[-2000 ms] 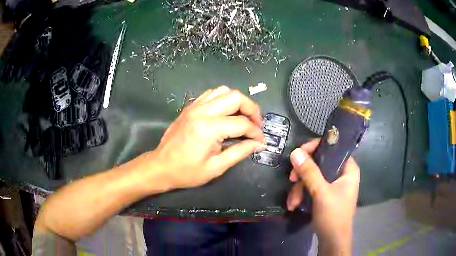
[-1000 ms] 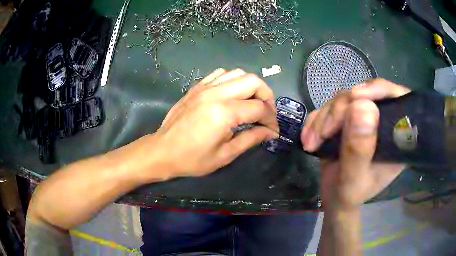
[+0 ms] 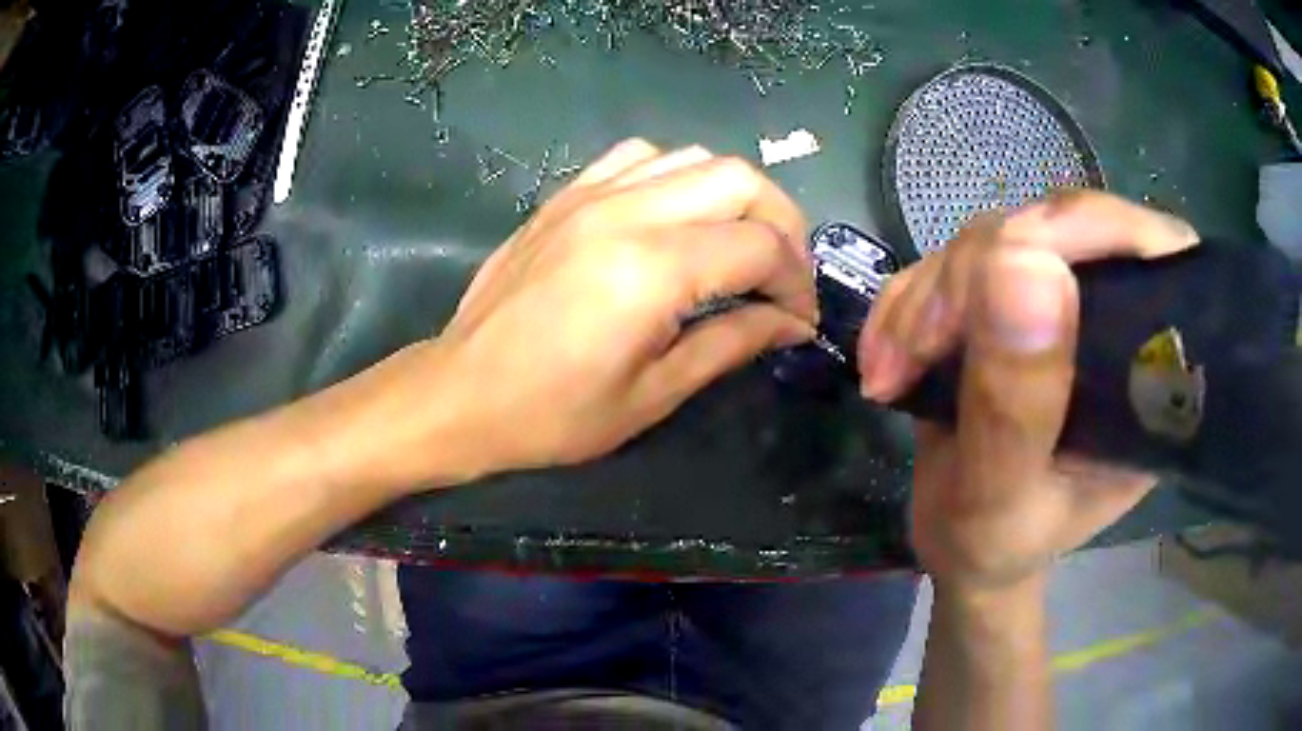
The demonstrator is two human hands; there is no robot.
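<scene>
My left hand (image 3: 628,307) rests at the left side of a small black housing (image 3: 854,260), with its fingertips pinched at the housing's edge. Small thin metal pieces (image 3: 714,306) show between its fingers. My right hand (image 3: 1007,371) is closed around a thick black electric screwdriver (image 3: 1114,357) with a pale round sticker. The driver lies nearly level, its front end pointing left at the housing. A thin silvery tip (image 3: 831,347) shows between the two hands. The lower part of the housing is hidden by my fingers.
A round grey perforated tray (image 3: 985,150) is behind my right hand. A heap of thin metal pieces (image 3: 643,26) is at the top. Black housings (image 3: 193,279) lie at the left beside a long white strip (image 3: 303,107). A white scrap (image 3: 788,146) lies near the tray.
The screwdriver has swung from upright beside the housing to nearly level, its front at the housing. My left hand stays at the housing. The whole view has shifted, moving the bench items upward.
</scene>
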